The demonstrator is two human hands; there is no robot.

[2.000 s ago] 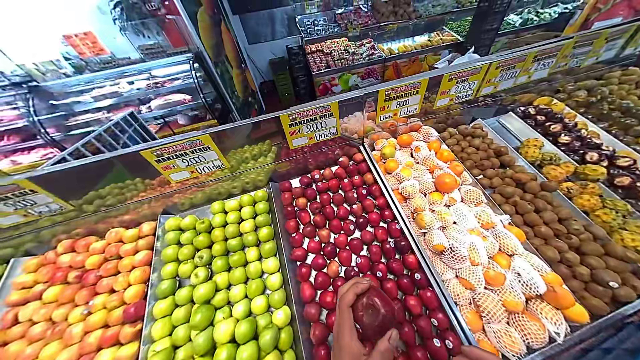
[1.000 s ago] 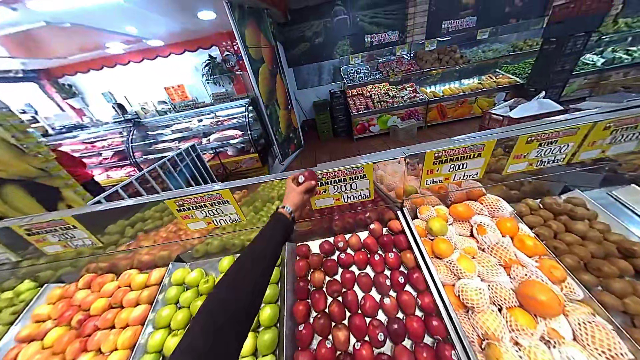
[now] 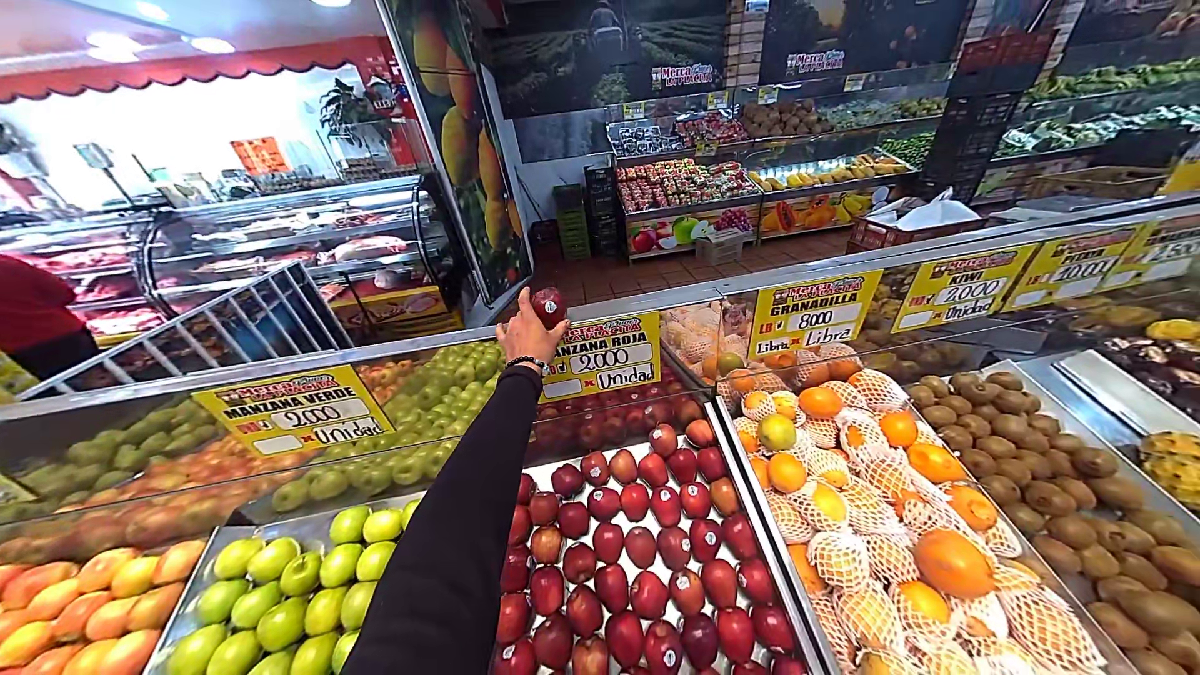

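Note:
My left hand [image 3: 530, 336], reached far forward in a black sleeve with a dark beaded bracelet at the wrist, holds a dark red apple [image 3: 548, 307] that bears a small sticker. The apple is level with the top rail of the stand, just left of and above the yellow price sign for red apples [image 3: 605, 356]. Below and nearer lie rows of red apples [image 3: 649, 595] in a tray. Green apples [image 3: 281, 623] fill the tray to their left, partly hidden by my sleeve. My right hand is out of view.
A metal rail [image 3: 427, 343] and glass edge run behind the trays. Orange fruits in white net sleeves [image 3: 844, 539] and kiwis [image 3: 1041, 459] lie right, peach-coloured fruit [image 3: 80, 600] left. Beyond stand a metal-barred frame [image 3: 239, 323], a meat display case and a person's red sleeve [image 3: 33, 305].
Two seconds ago the apple was low over the red apple tray; my left hand now holds it out at the rail. The view has tilted up.

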